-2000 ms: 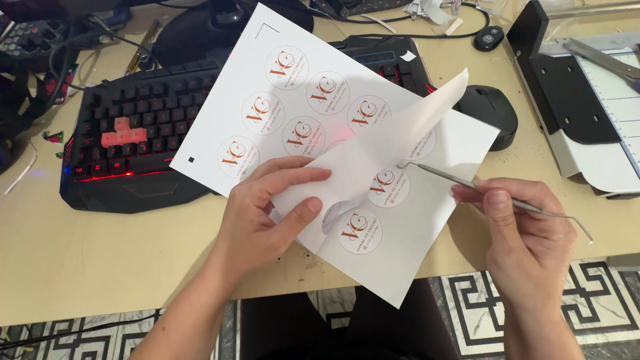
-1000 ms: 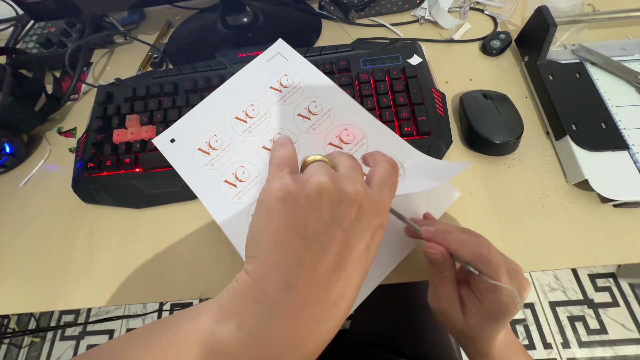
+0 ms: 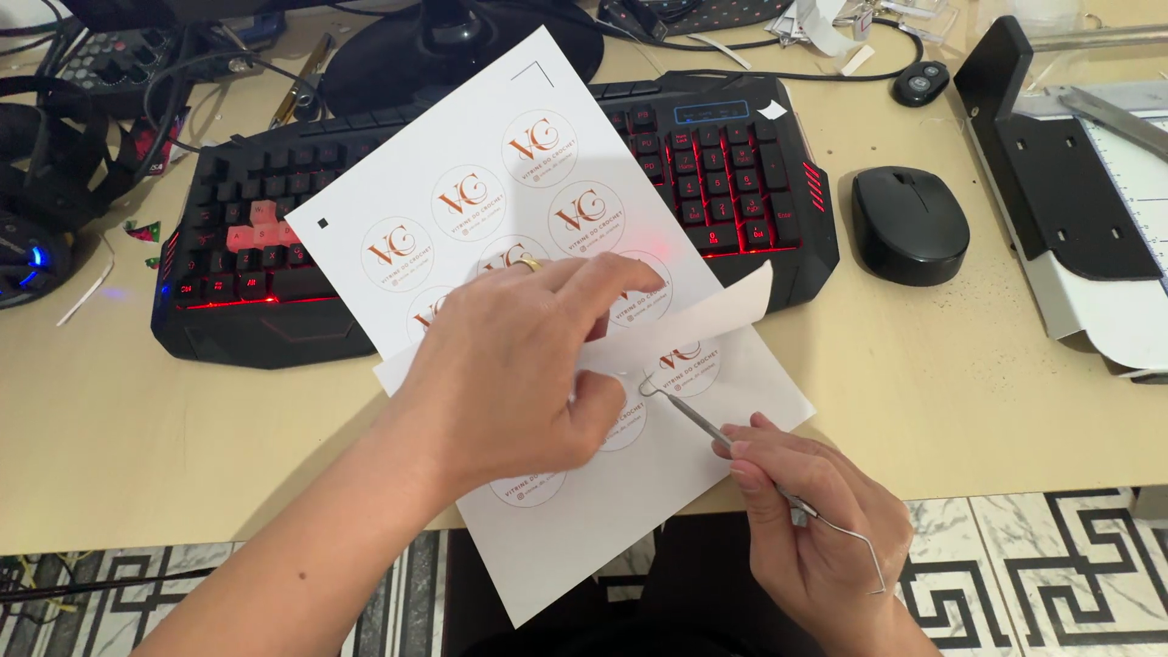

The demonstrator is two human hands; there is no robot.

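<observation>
A white sheet of round printed stickers point(image 3: 721, 447) lies tilted over the keyboard and the desk's front edge. Its top layer is partly lifted, forming a raised white flap point(image 3: 721, 306) across the middle. My left hand point(image 3: 520, 365), with a ring on one finger, is over the sheet at this flap, thumb and fingers bent; whether it pinches the flap is hidden. My right hand point(image 3: 812, 511) holds a thin metal double-ended hook pick point(image 3: 698, 420) like a pen. The pick's curved tip touches or hovers just over the sheet beside a round sticker, below the flap.
A black backlit keyboard point(image 3: 739, 182) lies under the sheet's upper part. To its right are a black mouse point(image 3: 911, 225), a small black remote point(image 3: 921, 83) and a paper trimmer point(image 3: 1077, 283). A monitor stand point(image 3: 456, 55) stands behind. Cables and a headset point(image 3: 46, 182) are at the left.
My left hand has shifted down and left from its place one second ago, showing more of the raised flap. The pick's hooked tip, hidden then, now shows over the sheet.
</observation>
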